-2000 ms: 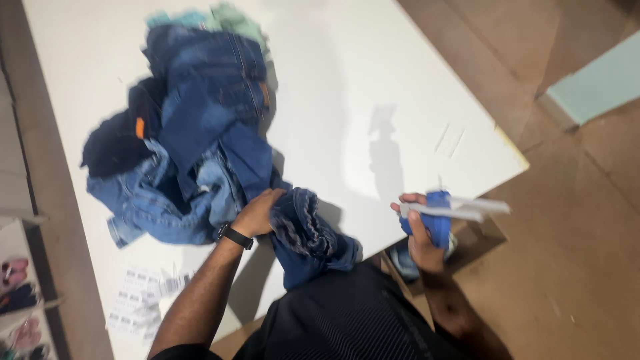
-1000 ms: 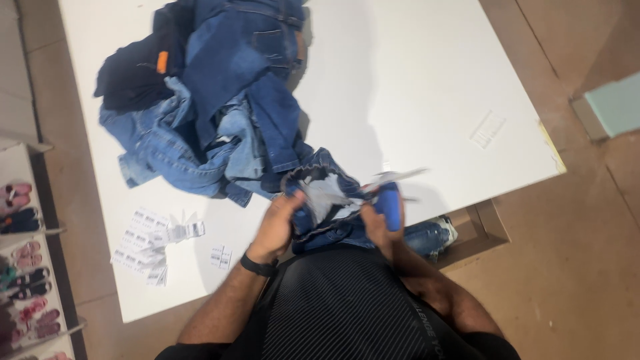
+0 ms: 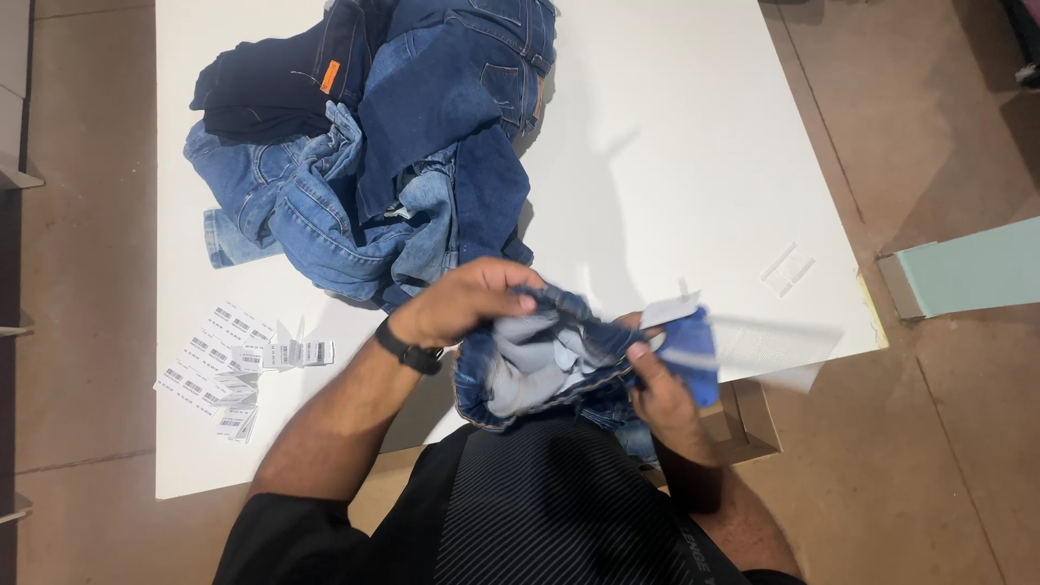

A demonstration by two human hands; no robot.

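Note:
Near the table's front edge, a pair of blue denim jeans [image 3: 475,382] is held with its waistband open, showing the pale inside. My left hand [image 3: 463,301], with a black watch on the wrist, grips the upper left of the waistband. My right hand [image 3: 666,398] is at the waistband's right side and also holds a blue object [image 3: 697,357], blurred, with white strips or tags around it. Its exact kind I cannot tell. A heap of folded and crumpled jeans [image 3: 439,106] lies just beyond my left hand, one dark pair bearing an orange tag [image 3: 330,77].
Sheets of printed barcode labels [image 3: 207,357] lie on the white table [image 3: 691,179] at the left. Thin clear plastic fasteners [image 3: 786,270] rest near its right edge. A cardboard box [image 3: 739,422] stands below the right front edge, and a pale green panel [image 3: 967,268] is at the far right.
Two seconds ago my right hand was out to the right, apart from the jeans; now it is at their waistband with the blue object. The waistband has been spread between both hands.

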